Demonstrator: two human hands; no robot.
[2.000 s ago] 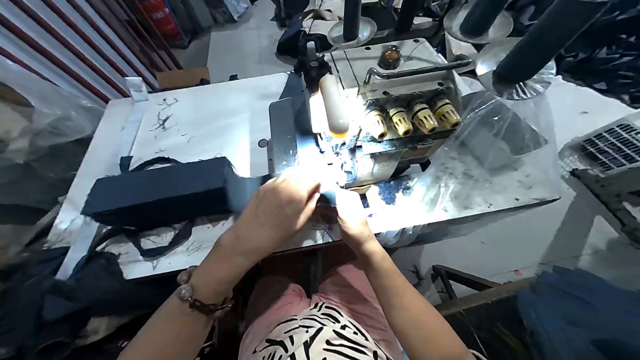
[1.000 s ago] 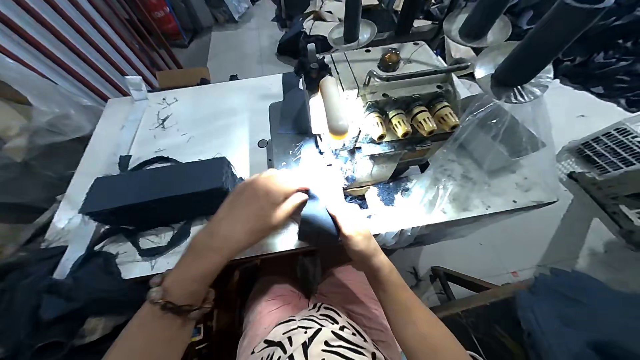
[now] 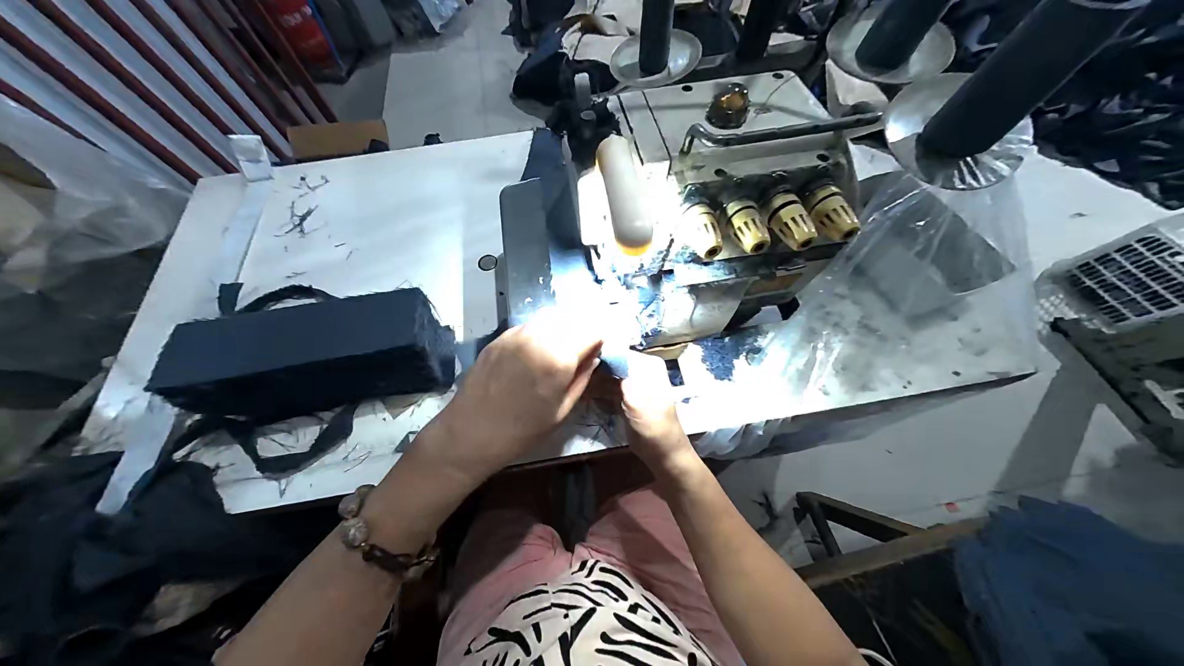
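An overlock sewing machine with several yellow tension knobs stands on a white worktable, its lamp glaring over the needle area. Just in front of it, my left hand and my right hand hold a small piece of dark blue fabric between them, fingers pinched on its edges. Glare washes out my left fingertips and the fabric's far part. Left of my left hand lies a long stack of dark fabric pieces, with a loose dark strip beside it.
Thread cones stand on metal discs at the upper right. Clear plastic lies over the table's right part. Dark cloth is heaped at the lower left, blue cloth at the lower right. A white slatted crate is at the far right.
One second ago more of the dark fabric hung below my hands over the table edge; now only a small part shows between them, close to the machine. The stack has stayed in place.
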